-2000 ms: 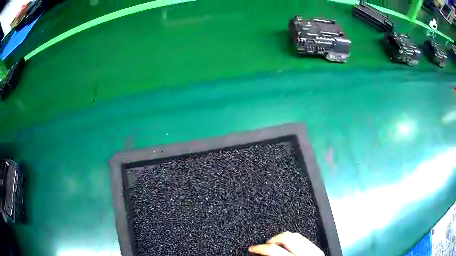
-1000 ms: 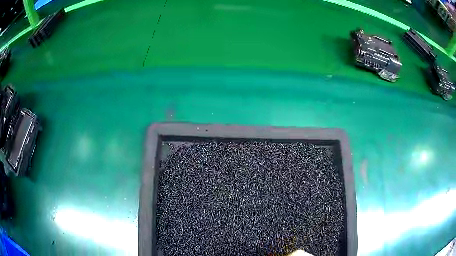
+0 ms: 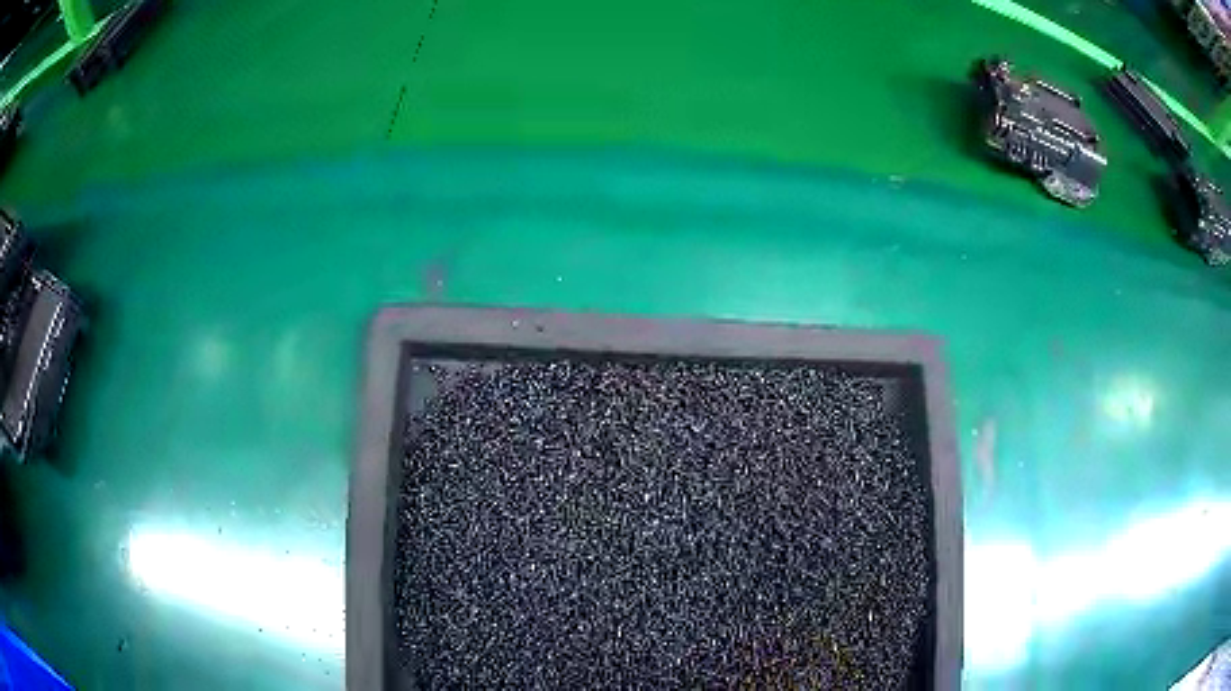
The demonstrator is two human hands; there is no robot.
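Observation:
A shallow tray with a raised grey rim [image 3: 648, 331] lies on the green mat, nearest in front of me, and its near side is cut off by the lower edge of the picture. A speckled black fill [image 3: 662, 527] covers its inside; single pieces cannot be made out. Neither my left hand nor my right hand is in the picture.
Black case halves [image 3: 43, 362] lie at the left edge. A chunky ribbed case body [image 3: 1042, 135] lies at the upper right, with a slim black bar [image 3: 1147, 111] and another body [image 3: 1204, 216] beyond it. Another dark bar [image 3: 114, 49] lies at the upper left.
The fingers seen at the tray's lower right have left the picture. The view has turned, so the ribbed body appears farther right and more of the left-hand pieces shows than two seconds ago.

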